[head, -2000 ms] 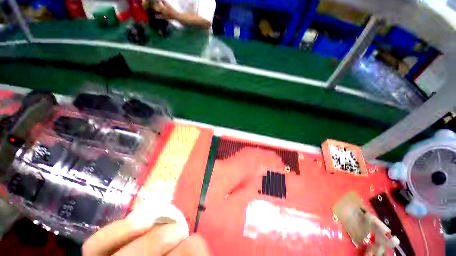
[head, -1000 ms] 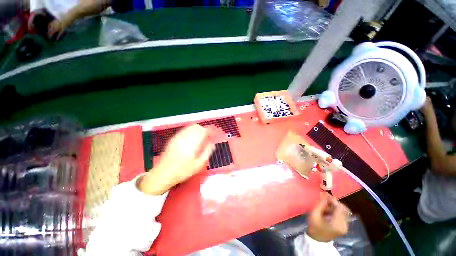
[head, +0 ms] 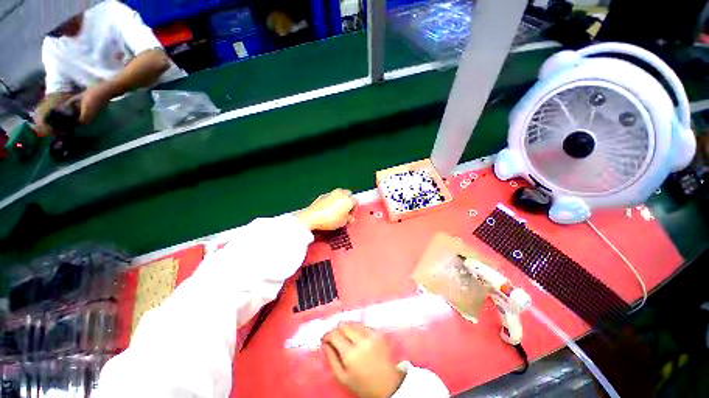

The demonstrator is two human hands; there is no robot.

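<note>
My left hand (head: 330,210) reaches over the back edge of the red mat, above the small black-brown pieces (head: 340,239). Its fingertips point down and are bent together; whether they pinch a piece cannot be told. My right hand (head: 361,359) lies low over the front of the mat with its fingers bent; nothing shows in it, but its palm side is hidden. A block of black strips (head: 316,285) lies on the mat between the hands. My left sleeve covers part of the mat's left side.
An orange-rimmed box of tiny pieces (head: 412,190) stands at the back. A glue gun (head: 497,289) rests on a tan sheet (head: 445,268), with a dark perforated strip (head: 544,260) and a fan (head: 587,140) to the right. Clear trays (head: 58,326) lie left. Another person works across the green belt (head: 256,163).
My left hand has moved from above the black strips to the mat's back edge. My right hand has moved left, from near the glue gun's handle to the front of the mat.
</note>
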